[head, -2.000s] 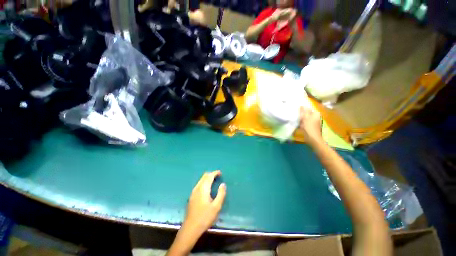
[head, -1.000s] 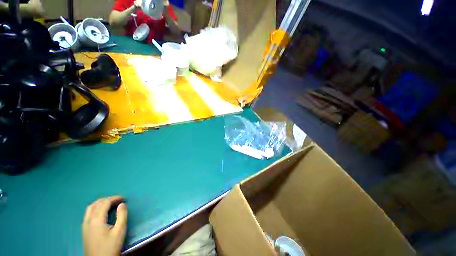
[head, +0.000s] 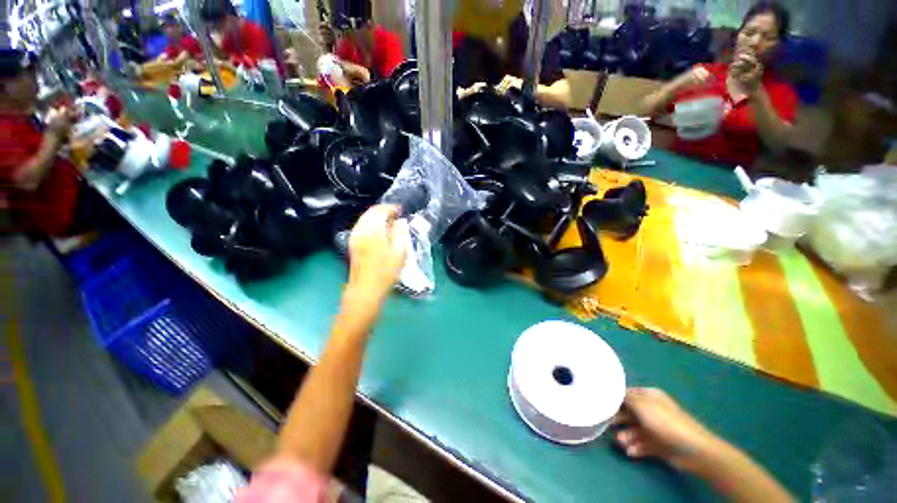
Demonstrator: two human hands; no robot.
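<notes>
A round white housing (head: 567,381) with a small dark centre hole lies on the green bench. My right hand (head: 654,424) is at its right edge, fingers curled against its side; whether it grips is unclear. My left hand (head: 379,246) reaches to the clear plastic bag (head: 433,187) beside the black heap. Its fingers are at the bag's opening, and what they hold is hidden. White arm pieces (head: 419,263) show in the lower part of the bag.
Black cup-shaped housings (head: 256,211) are heaped behind the bag around a metal post (head: 434,79). White housings (head: 777,208) and a milky bag (head: 861,228) stand on the orange sheet (head: 669,285). A blue crate (head: 148,324) and open carton (head: 211,437) are below. People in red sit opposite.
The view has swung left. A white housing now lies on the bench by my right hand, which was out of view a second ago. My left hand has moved from the bench to the bag.
</notes>
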